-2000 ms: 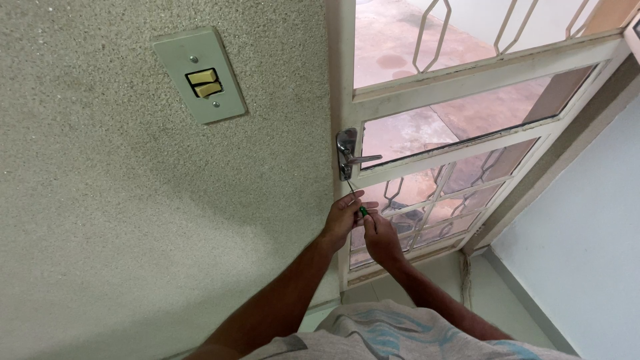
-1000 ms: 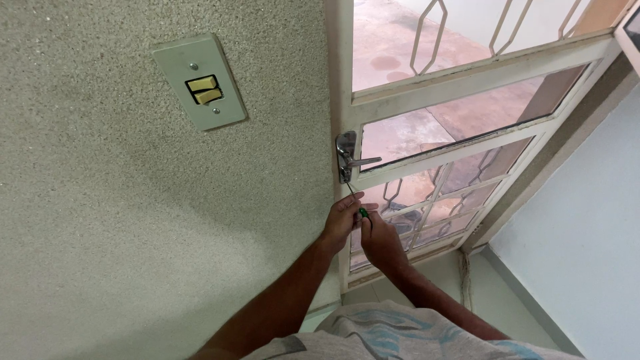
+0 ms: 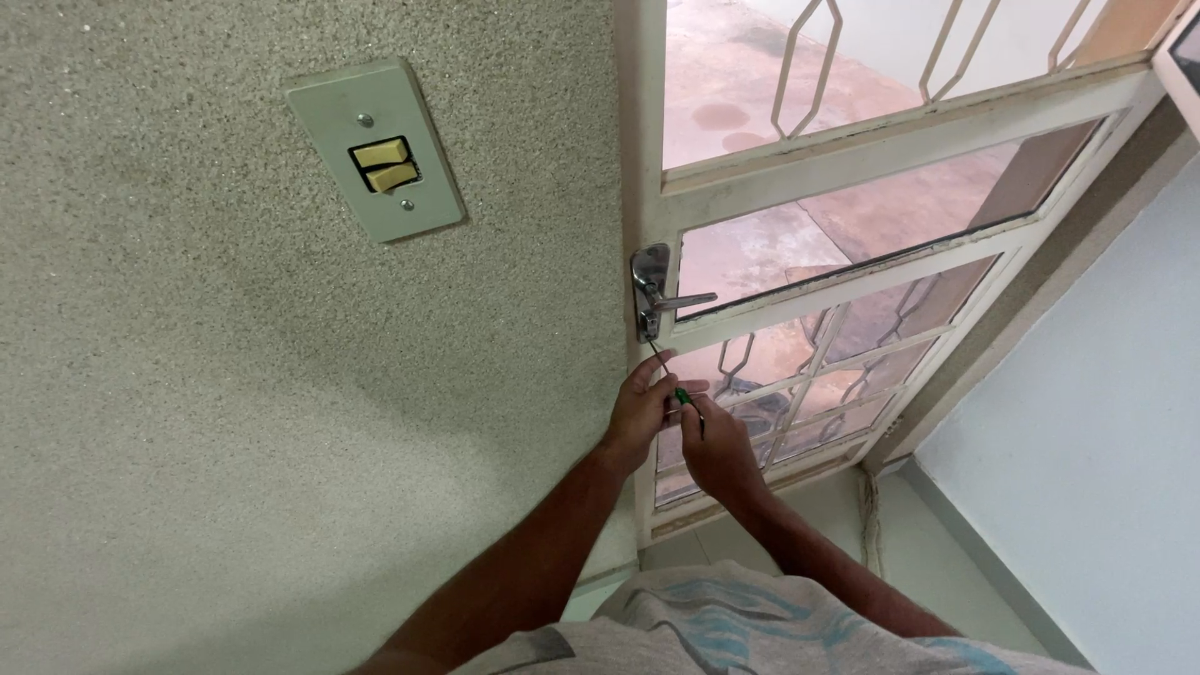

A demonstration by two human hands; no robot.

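A screwdriver [image 3: 683, 395] with a green and black handle is in my right hand [image 3: 720, 448], which is closed around the handle. Its thin shaft points up to the lower end of the chrome door handle plate [image 3: 649, 272]. My left hand [image 3: 643, 408] is around the front of the screwdriver, fingers partly spread and thumb and fingertips at the shaft. The lever [image 3: 686, 301] sticks out to the right above both hands. Whether the tip sits in a screw is too small to tell.
The white metal door [image 3: 806, 200] has glass panes and a bent-bar grille. A textured wall [image 3: 525, 309] with a double light switch [image 3: 380, 155] stands at the left. A pale wall [image 3: 1078, 394] rises at the right, and a rolled cloth [image 3: 871, 525] lies on the floor near the door's corner.
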